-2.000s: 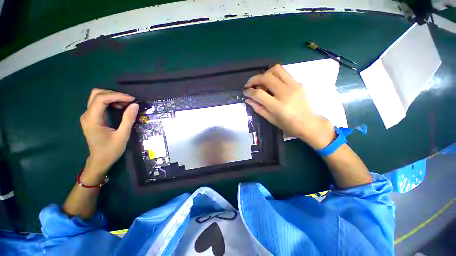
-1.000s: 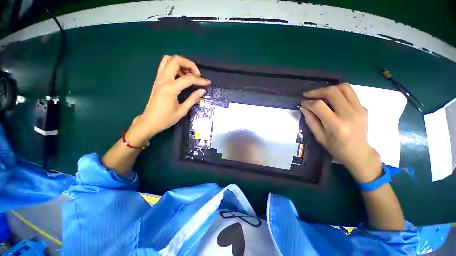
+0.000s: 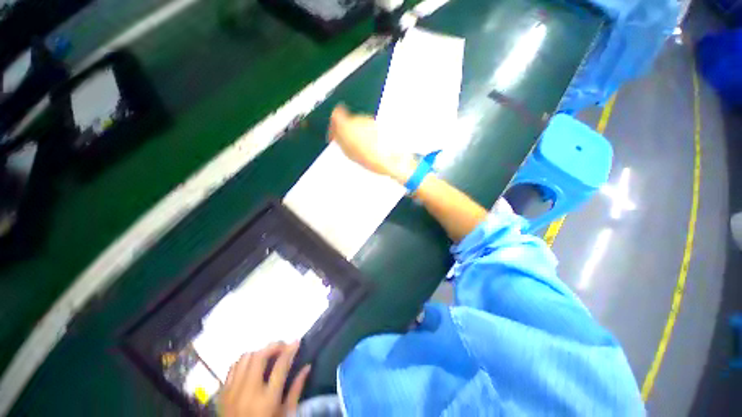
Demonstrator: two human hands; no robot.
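Observation:
The open tablet unit (image 3: 256,297) lies in its black foam tray (image 3: 163,309) at the lower left, its bright battery plate facing up. My left hand (image 3: 262,381) rests over the tablet's near edge with fingers spread, cut off by the bottom of the picture. My right hand (image 3: 364,145) is blurred and reaches beyond the tray, over the white liner sheet (image 3: 346,199) and beside the raised folded white sheet (image 3: 423,85). Its fingertips are too blurred to tell whether they hold anything. The tweezers cannot be made out.
The white-edged conveyor (image 3: 175,183) runs along the left, with similar trays (image 3: 134,102) on it. A blue stool (image 3: 573,151) stands on the grey floor at right. Another person's blue sleeve (image 3: 622,41) shows at the top right.
The view has swung right. My right hand has left the tablet's right end and moved over the paper sheets. My left hand has moved from the upper left corner to the near edge.

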